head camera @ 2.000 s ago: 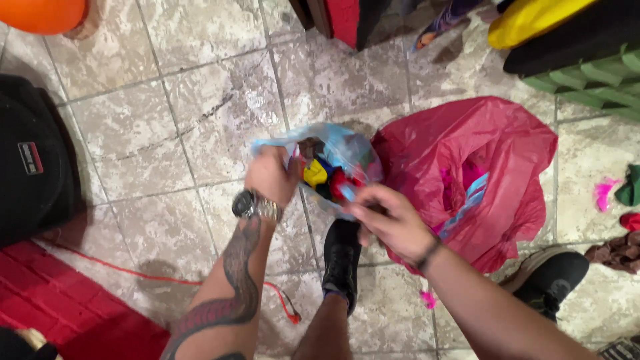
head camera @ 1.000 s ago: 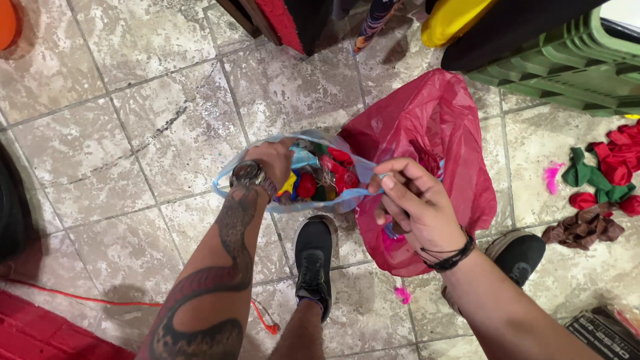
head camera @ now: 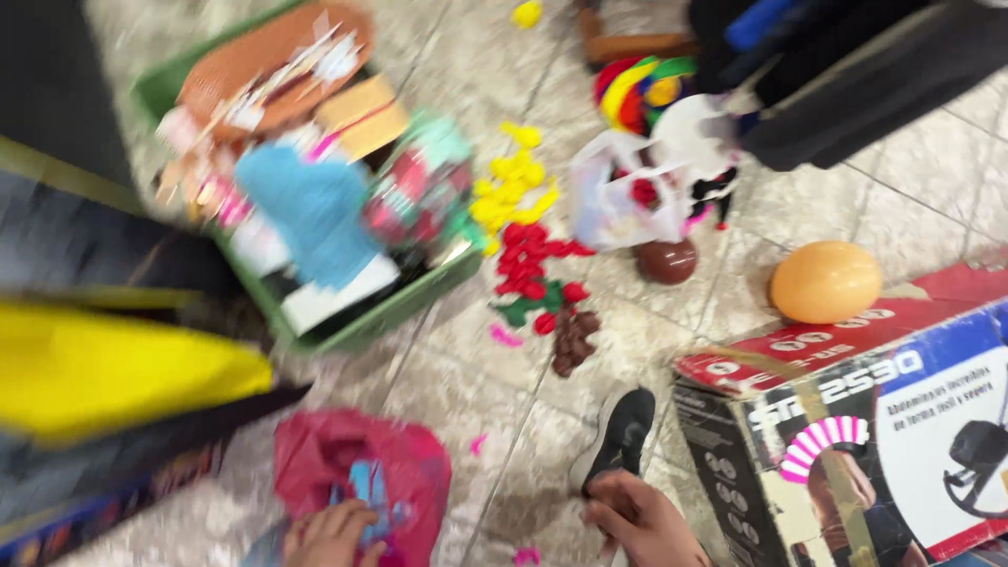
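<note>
My left hand point(head camera: 335, 535) is at the bottom edge, over the pink-red plastic bag point(head camera: 295, 465), near something light blue point(head camera: 368, 488) in its opening. A bit of a translucent bluish bag shows beside this hand; whether the fingers hold it is unclear. To the right, my right hand point(head camera: 642, 520) has curled fingers near my black shoe point(head camera: 622, 433); blur hides whether it holds anything. Beyond them on the tiles lie yellow balloons point(head camera: 512, 185), red balloons point(head camera: 524, 260), a dark green balloon point(head camera: 516, 311) and brown balloons point(head camera: 573, 342), all uninflated.
A green crate point(head camera: 386, 303) full of mixed items stands at upper left. A large printed cardboard box point(head camera: 764, 441) is at right, beside an inflated orange balloon point(head camera: 827, 282). Farther back are a white plastic bag point(head camera: 598, 197) and an inflated brown balloon point(head camera: 668, 260). Yellow material point(head camera: 118, 366) juts in at left.
The view has swung far to the right, bringing the crate, balloon piles and cardboard box in. Earlier both hands held the translucent blue bag of colored items open; now that bag is mostly out of view.
</note>
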